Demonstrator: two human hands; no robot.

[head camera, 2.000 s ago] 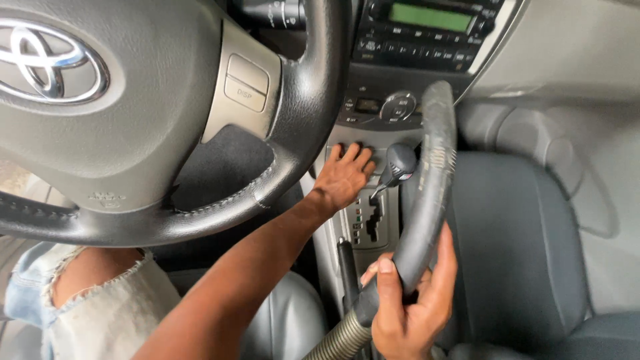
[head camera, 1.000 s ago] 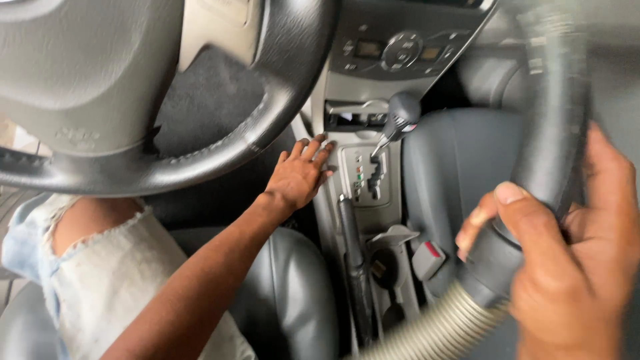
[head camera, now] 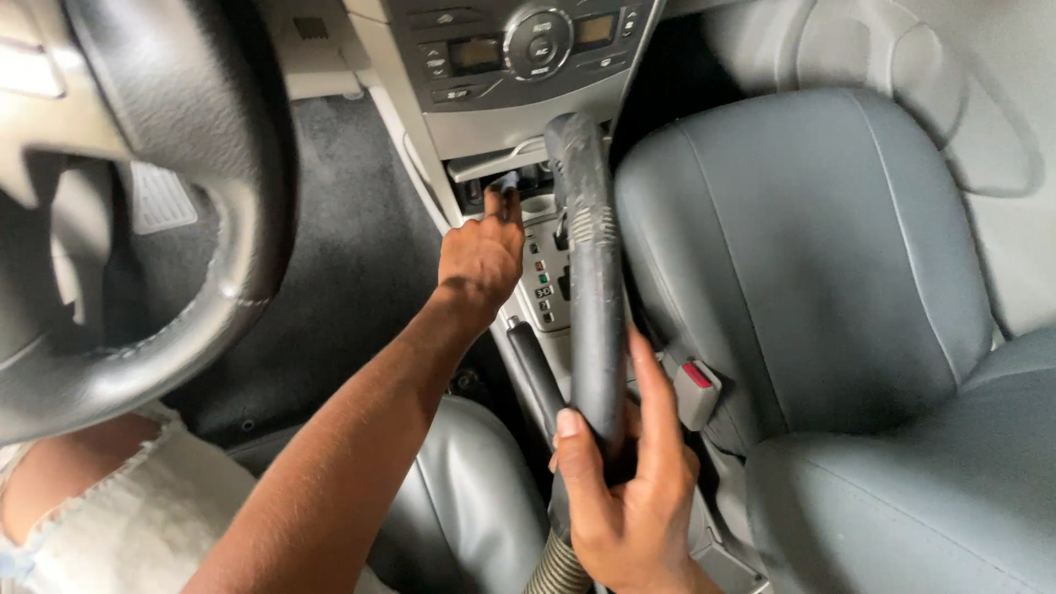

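My right hand (head camera: 631, 487) grips a black curved vacuum cleaner wand (head camera: 596, 313) near its lower end, where a ribbed hose (head camera: 558, 568) joins it. The wand's upper end lies over the front of the centre console and covers most of the gear lever. My left hand (head camera: 485, 247) reaches to an open storage compartment (head camera: 472, 191) below the climate controls, its fingertips at the opening. Something small and pale shows at those fingertips; whether they pinch it is unclear. The gear selector panel (head camera: 542, 285) lies just behind that hand.
A steering wheel (head camera: 247, 301) fills the left side, with a pedal (head camera: 163, 198) beyond it. The handbrake lever (head camera: 535, 371) stands beside the wand. To the right are a grey passenger seat (head camera: 808, 264) and a seat belt buckle (head camera: 698, 394). Climate controls (head camera: 538, 43) sit above the compartment.
The wand has swung from the right back over the console. My left hand has moved from beside the selector panel to the compartment opening. The view has shifted.
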